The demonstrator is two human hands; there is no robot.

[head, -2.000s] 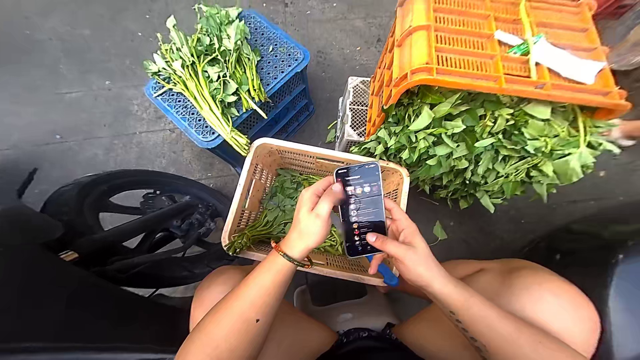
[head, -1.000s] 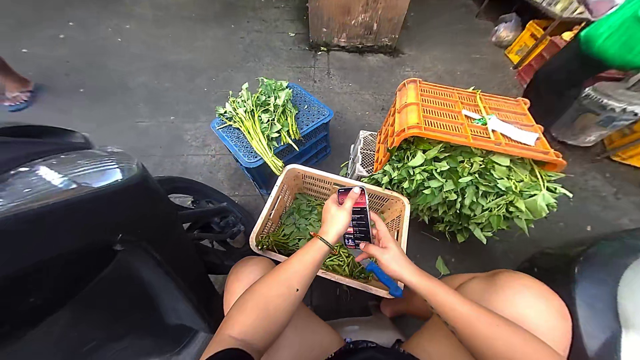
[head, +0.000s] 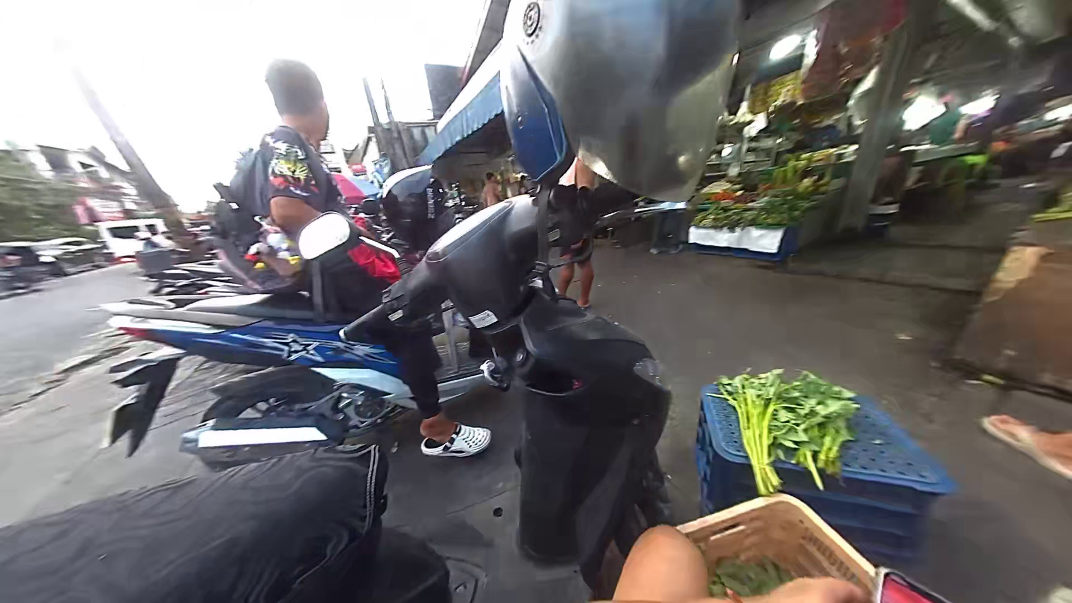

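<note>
Only part of my left hand [head: 816, 590] shows, at the bottom edge right of centre; it is against the side of a smartphone [head: 904, 589], whose corner alone is in view. Its fingers are mostly cut off by the frame. My right hand is out of view. Beneath and behind the left hand is a cream plastic crate [head: 783, 505] with green leaves [head: 748, 576] inside. Beyond it, a bundle of leafy greens with pale stems [head: 783, 423] lies on upturned-looking blue plastic crates [head: 900, 448].
A black scooter [head: 586, 402] stands close in front, left of the crates. A person [head: 293, 167] sits on a blue motorcycle [head: 251, 339] further left. Someone's sandalled foot [head: 1030, 440] is at the right edge. A vegetable stall [head: 754, 205] stands behind.
The view has swung far up and left, to the street and motorcycles. The orange crate and my right hand, seen earlier, are out of frame.
</note>
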